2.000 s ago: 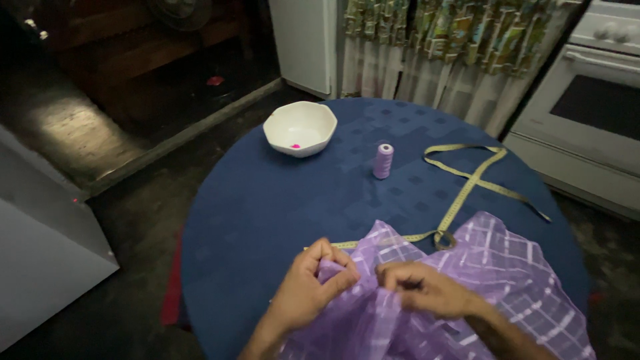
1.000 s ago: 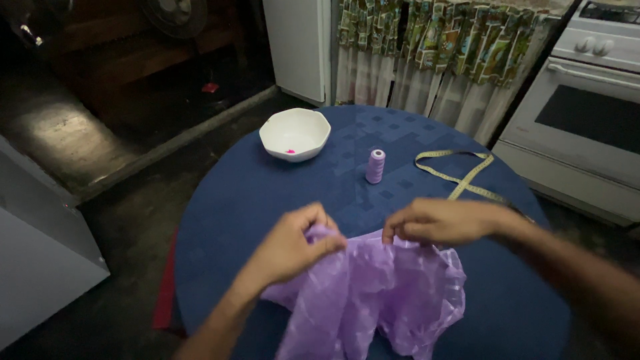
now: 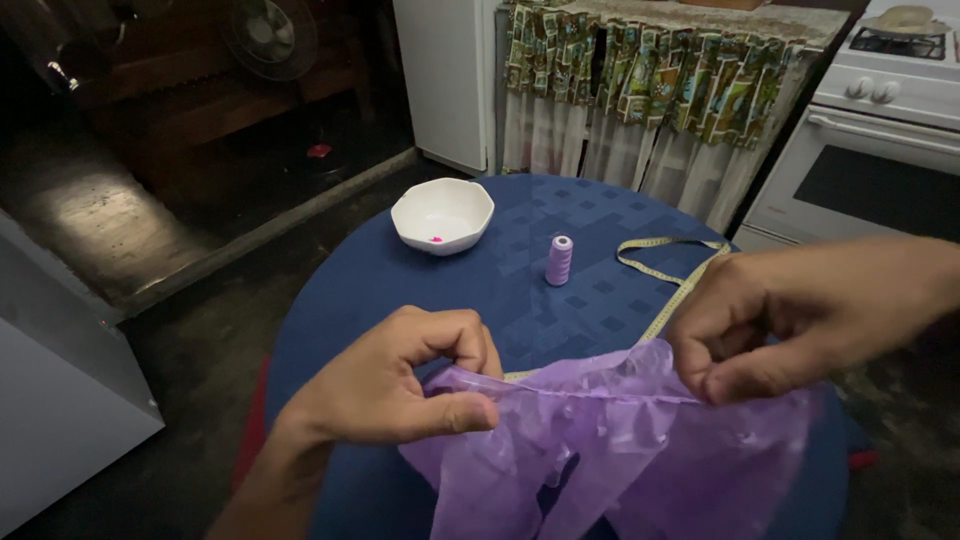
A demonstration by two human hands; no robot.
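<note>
A sheer purple fabric (image 3: 570,442) hangs between my two hands over the near part of the round table. My left hand (image 3: 405,382) grips its upper edge at the left, the thumb lying in front. At the right, my right hand (image 3: 757,330) pinches the same edge between thumb and fingertips. The edge runs nearly straight from hand to hand, with a thin seam or gathered line along it. Beyond the fabric stands a purple thread spool (image 3: 559,261). A yellow tape measure (image 3: 671,306) lies looped on the table, partly hidden by my right hand and the fabric.
A white octagonal bowl (image 3: 442,214) with a small pink item inside sits at the back left of the table with its blue tablecloth (image 3: 375,300). Behind are a patterned curtain (image 3: 645,75) and a white stove (image 3: 885,172). A fan (image 3: 271,34) stands in the dark area.
My hands were close together on the fabric and are now wide apart, my right hand further right. The fabric's upper edge, bunched earlier, is now drawn out between them.
</note>
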